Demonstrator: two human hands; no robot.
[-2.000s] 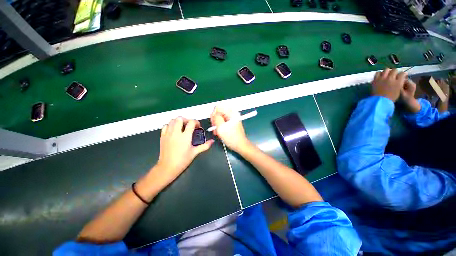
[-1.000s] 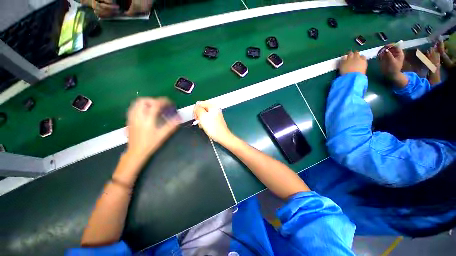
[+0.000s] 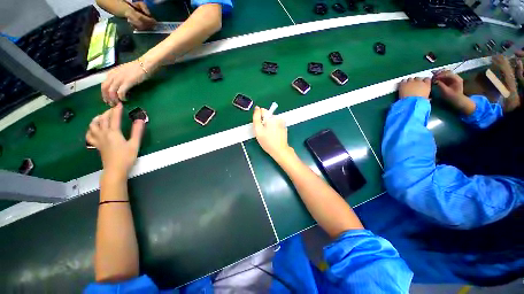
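Note:
My left hand [image 3: 115,140] is over the green belt [image 3: 172,129], fingers spread and thumb apart. A watch body [image 3: 138,115] lies just right of its thumb. The edge of another light-rimmed watch [image 3: 90,146] shows at its left side, mostly hidden by the hand. My right hand [image 3: 271,133] is by the white rail, closed on a slim white tool [image 3: 272,108] that points up. Two watch bodies with pale rims lie on the belt between my hands, one [image 3: 204,115] nearer the rail and one [image 3: 242,101] just left of my right fingertips.
Another worker's hand [image 3: 123,82] reaches from across the belt, close to my left fingertips. More watches lie on the belt. A black smartphone [image 3: 336,162] lies right of my right forearm. A neighbour's blue sleeve [image 3: 416,155] is at the right. A metal post [image 3: 34,179] stands at the left.
My left hand has moved left over the belt and no longer holds the watch. An extra watch lies on the belt between my hands. The opposite worker's arm now extends across the belt.

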